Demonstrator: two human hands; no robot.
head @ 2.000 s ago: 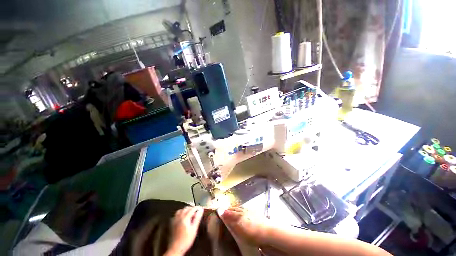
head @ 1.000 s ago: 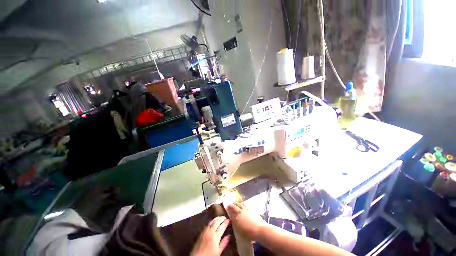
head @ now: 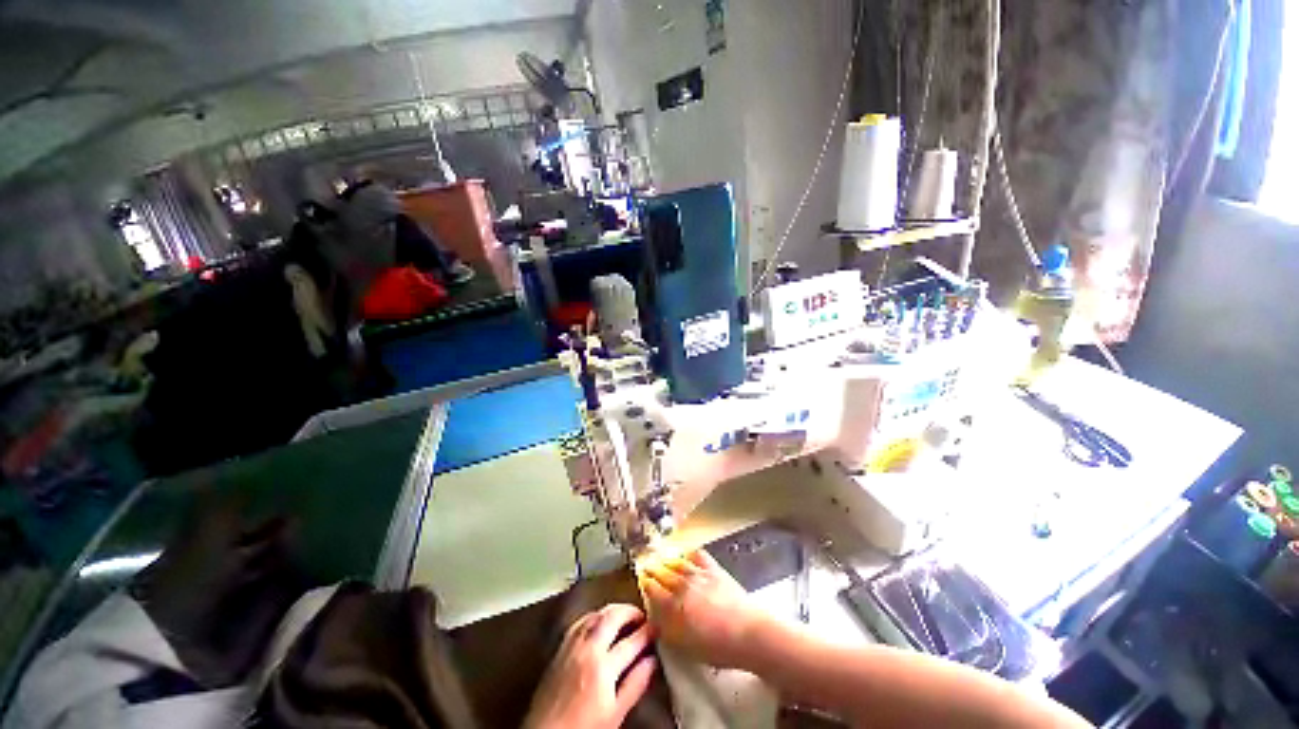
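The brown fabric (head: 356, 658) lies in folds from the left to the front of the needle area (head: 648, 541). My left hand (head: 598, 669) rests on it with fingers slightly spread, pressing it flat. My right hand (head: 691, 605) holds the fabric edge just in front of the presser foot, fingertips close to the needle under yellowish light. A white strip (head: 708, 698) runs down from under my right hand. The white sewing machine (head: 776, 434) stands ahead. The exact grip of the right fingers is washed out by glare.
White and grey cloth (head: 107, 662) lies at left. A dark plate (head: 947, 612) is right of the needle, near my right forearm. Scissors (head: 1090, 439) and an oil bottle (head: 1044, 321) lie farther right. A blue upright unit (head: 694, 292) stands behind the head.
My left hand has moved right from its place two seconds ago and now lies flatter beside my right hand. More brown folds and pale cloth show at left. The view has shifted.
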